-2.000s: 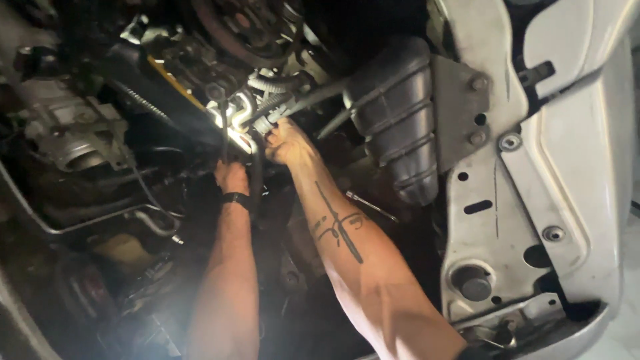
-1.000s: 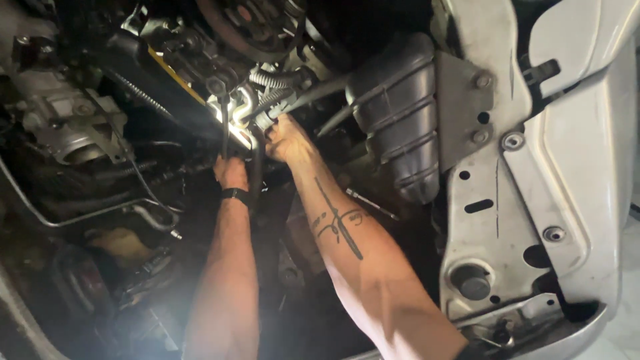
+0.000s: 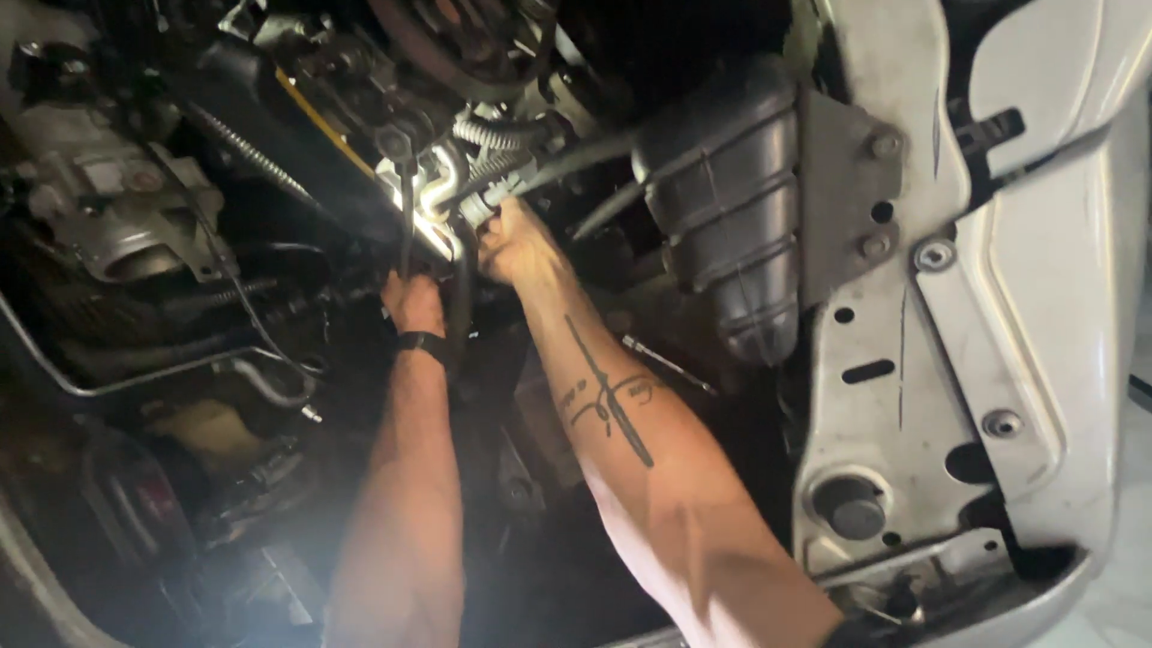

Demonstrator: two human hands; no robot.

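Note:
Both my arms reach down into a vehicle's engine bay. My left hand (image 3: 416,301), with a dark band at the wrist, is at the lower end of a dark upright rod or hose (image 3: 408,216); its fingertips are hidden, so its grip is unclear. Just right of it, my right hand (image 3: 511,243) has its fingers curled against a grey connector or fitting (image 3: 486,202); whether they close on it cannot be made out. Between and above the hands, a bent metal pipe (image 3: 441,180) shines in bright light. A ribbed corrugated hose (image 3: 495,132) runs above my right hand.
A ribbed black plastic housing (image 3: 729,198) and the pale body panel (image 3: 864,414) stand to the right. At left are a metal throttle body (image 3: 135,216) and a bent metal tube (image 3: 117,385). A thin metal rod (image 3: 670,363) lies beyond my right forearm. A pulley (image 3: 450,36) is at top.

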